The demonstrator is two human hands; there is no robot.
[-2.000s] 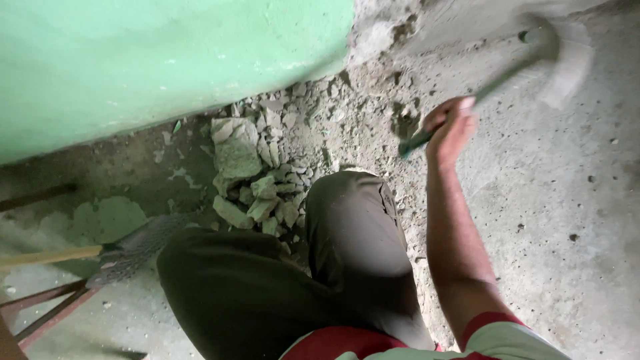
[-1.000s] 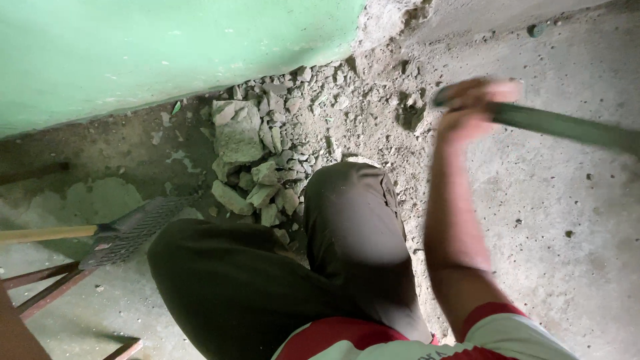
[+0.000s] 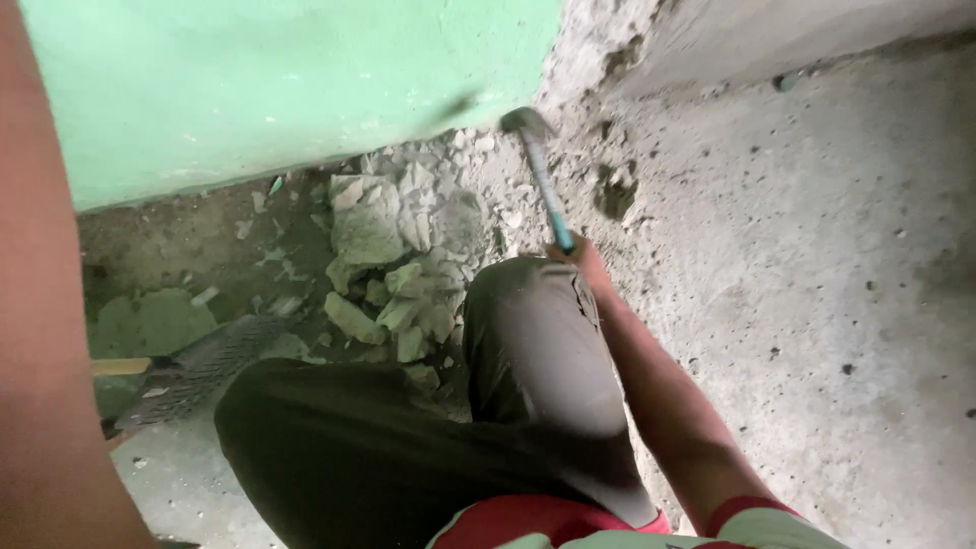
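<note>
My right hand (image 3: 579, 255) grips the lower end of a hammer (image 3: 543, 179), partly hidden behind my knee. The hammer's metal head is at the foot of the green wall (image 3: 290, 84), over crumbled concrete. Just left of it lies a heap of broken concrete pieces (image 3: 400, 267), with a large block (image 3: 366, 221) among them. Of my left side only the bare arm shows, large and close along the left edge; the left hand is out of the frame.
A rake-like tool (image 3: 206, 366) with a wooden handle (image 3: 120, 366) lies left of my knees. A rough hole (image 3: 616, 187) is in the concrete right of the hammer. A grey wall (image 3: 762, 38) meets the floor at the upper right.
The hammer has swung from the right side over to the green wall's base, and my right hand has moved down and left beside the knee. My left arm now covers the left edge.
</note>
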